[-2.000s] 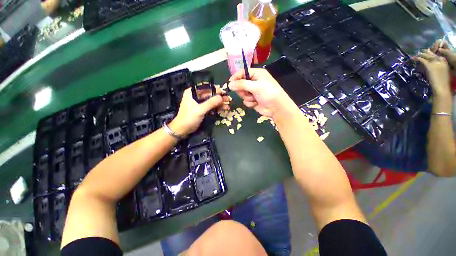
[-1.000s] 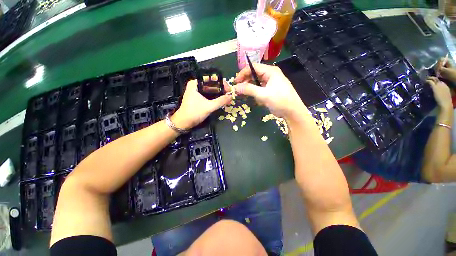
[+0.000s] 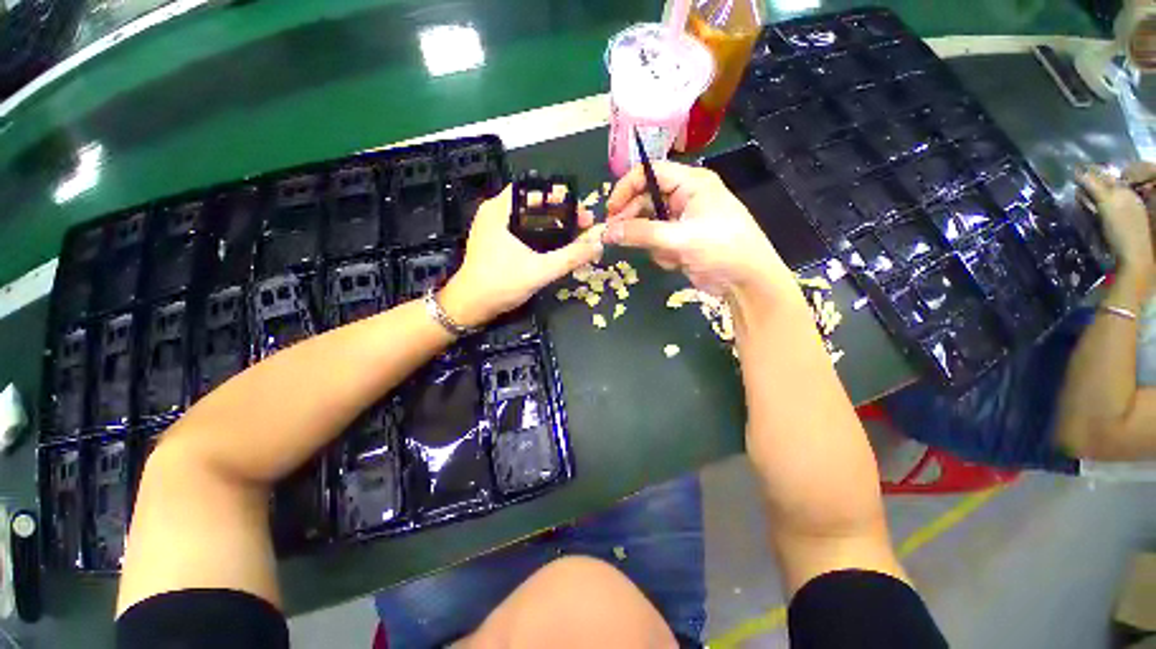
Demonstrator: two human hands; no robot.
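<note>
My left hand (image 3: 501,260) holds a small black phone housing (image 3: 544,211) by its edges; two pale patches show in its cutouts. My right hand (image 3: 691,228) holds dark tweezers (image 3: 650,171), which point upward out of the fist. The fingertips of both hands meet just right of the housing; what is pinched there is too small to tell. Small pale yellow chips (image 3: 596,287) lie scattered under the hands. A larger pile of pale chips (image 3: 819,304) is partly hidden by my right forearm. The black blister tray (image 3: 294,190) with housings in its pockets lies under my left arm.
A clear cup with pink contents (image 3: 653,79) and a bottle of amber liquid (image 3: 725,57) stand behind my right hand. A flat black slab (image 3: 757,203) lies beside a second blister tray (image 3: 913,165). Another person's forearm (image 3: 1109,304) is at the right. The green conveyor (image 3: 304,76) runs behind.
The view has shifted slightly. The housing in my left hand is turned more upright than two seconds ago, with its cutouts facing me. My right fingers have come up against my left fingertips.
</note>
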